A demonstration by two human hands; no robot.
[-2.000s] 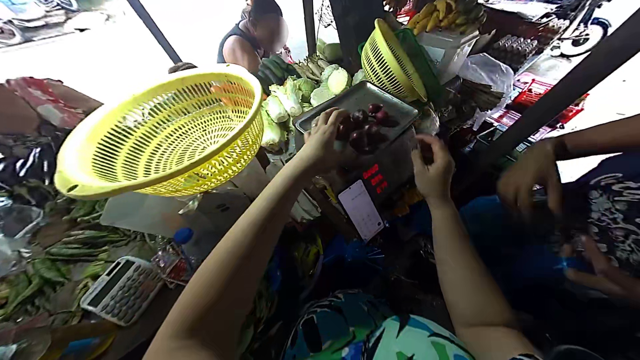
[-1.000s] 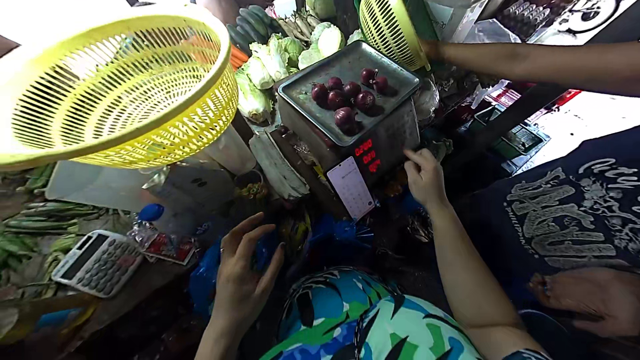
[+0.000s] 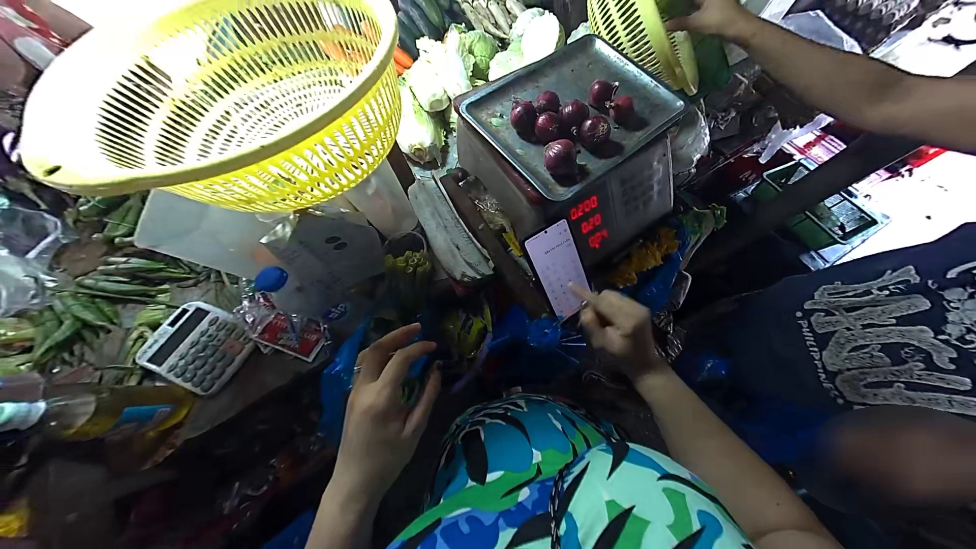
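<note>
Several red onions (image 3: 573, 116) lie on the metal tray (image 3: 526, 169) of a digital scale (image 3: 648, 191) with red lit figures. A smartphone (image 3: 555, 263) with a calculator-like screen leans upright against the scale's front. My right hand (image 3: 621, 328) has its index finger at the lower part of the phone screen; the other fingers are curled and appear to hold nothing. Low and left of the phone, my left hand (image 3: 393, 381) hovers palm inward, fingers apart, with nothing seen in it.
A yellow plastic basket (image 3: 366, 84) hangs at upper left. Below it are a desk calculator (image 3: 196, 347), a bottle (image 3: 114, 412) and green vegetables (image 3: 84, 313). Cabbages (image 3: 435, 76) lie behind the scale. At right, another person's hand (image 3: 709, 17) touches a second yellow basket (image 3: 637, 38).
My left hand was over the onions two seconds ago and is now low at the left. My right hand has moved from beside the scale onto the phone. The other person's arm has reached the second basket.
</note>
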